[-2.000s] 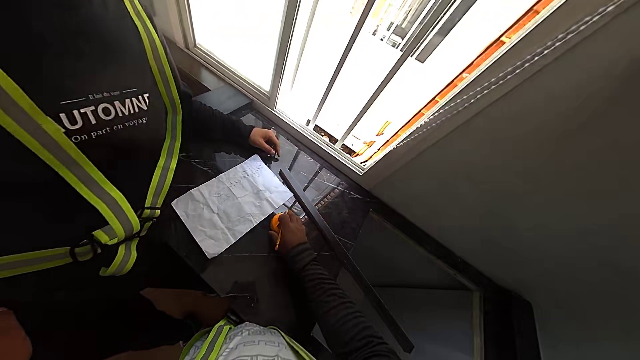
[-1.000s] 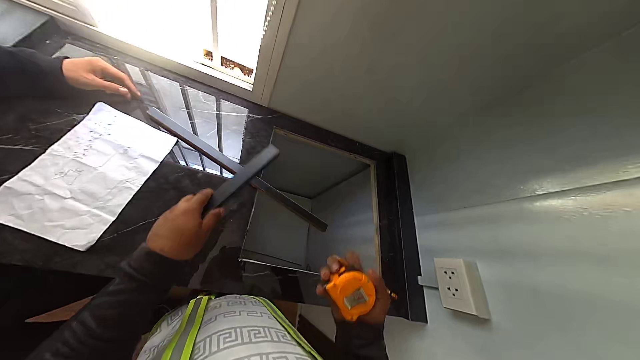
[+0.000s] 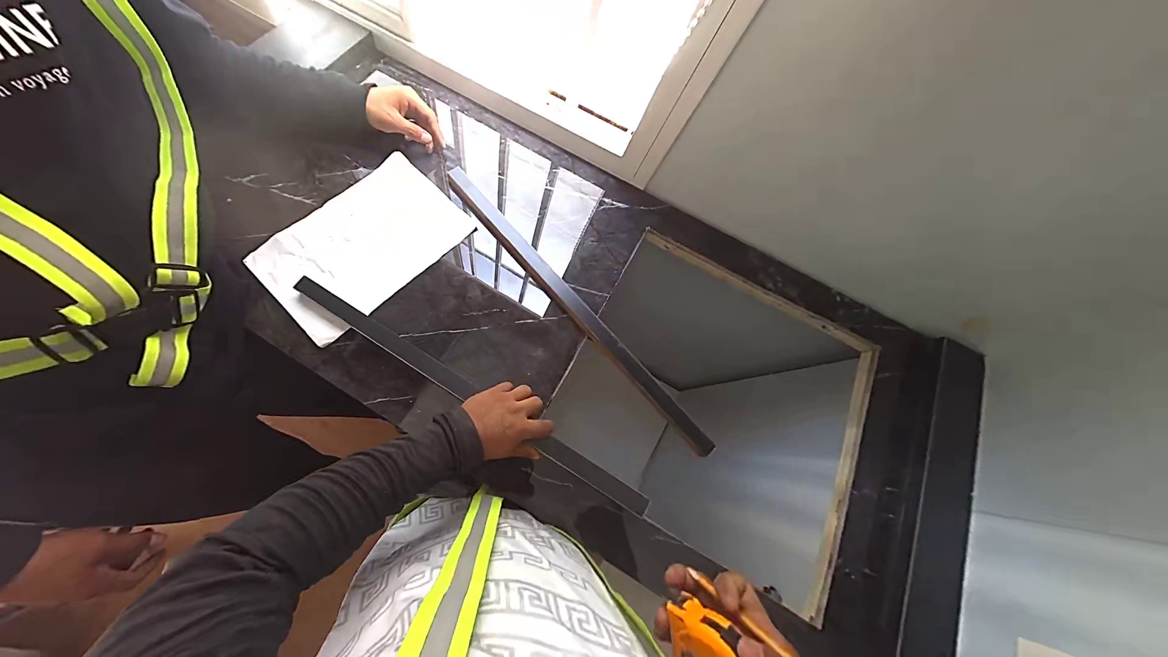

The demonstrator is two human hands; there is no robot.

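My left hand [image 3: 506,421] grips a dark flat bar [image 3: 401,349] near its middle, by the front edge of the black marble countertop [image 3: 493,342]. That bar's far end lies over a creased white paper [image 3: 365,233]. My right hand [image 3: 730,607] holds an orange tape measure [image 3: 698,631] and a thin brownish stick, perhaps a pencil, low at the frame's bottom edge. A second dark bar [image 3: 584,315] rests on the countertop, its near end reaching over the rectangular cut-out.
A co-worker's hand [image 3: 406,116] rests by the paper, beneath the window [image 3: 538,73]. The cut-out [image 3: 748,438] has a raw, pale edge. A grey wall [image 3: 912,182] rises at the right, beside a dark upright panel [image 3: 940,493].
The bar in my left hand, angled the other way a second ago, now lies along the front edge, roughly parallel to the second bar. The tape measure is lower in view. The view has shifted.
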